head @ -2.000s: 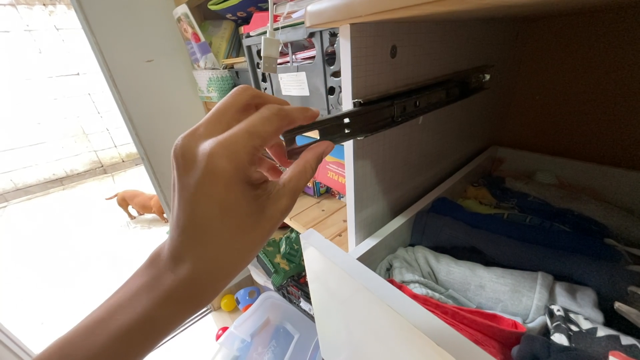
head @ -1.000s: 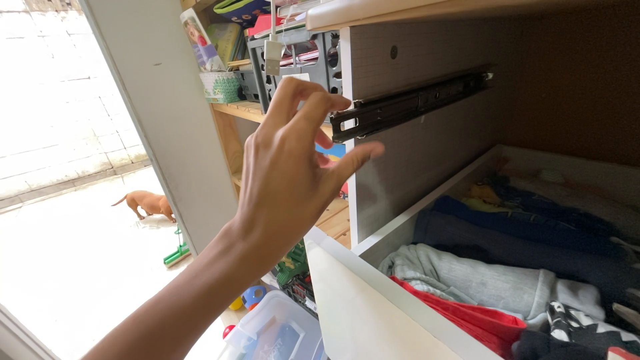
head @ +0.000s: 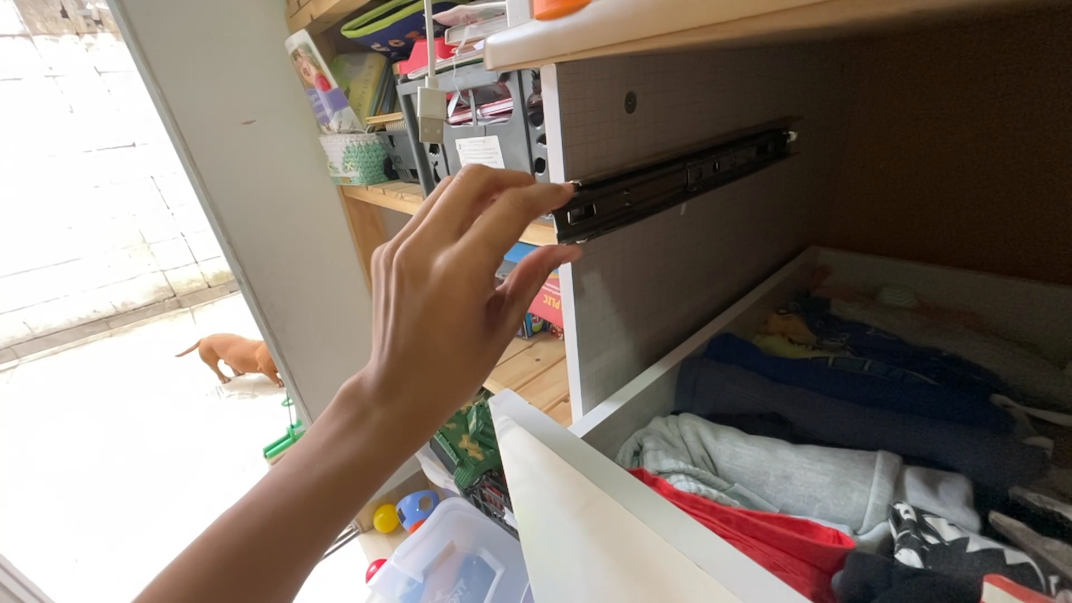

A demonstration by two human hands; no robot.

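Note:
My left hand (head: 469, 268) is at the front end of a black metal drawer slide (head: 678, 180), which is fixed to the inner side panel (head: 670, 276) of a cabinet. The index fingertip meets the slide's upper front corner, and the thumb is just below its lower edge. Below the slide, a white drawer (head: 603, 502) is pulled out and holds folded clothes, among them a grey garment (head: 770, 469), a red garment (head: 745, 519) and dark blue ones (head: 846, 394). My right hand is not in view.
A cabinet top (head: 670, 25) overhangs the slide. A white USB plug (head: 431, 113) hangs on its cable before a black crate (head: 494, 138) on wooden shelves. A clear plastic box (head: 461, 553) sits low beside the drawer front. A brown dog (head: 239, 356) stands outside, beyond a white panel (head: 243, 167).
The slide's front end has moved back toward the cabinet's front edge, and my left hand has moved with it. The thumb and fingers are farther apart than two seconds ago.

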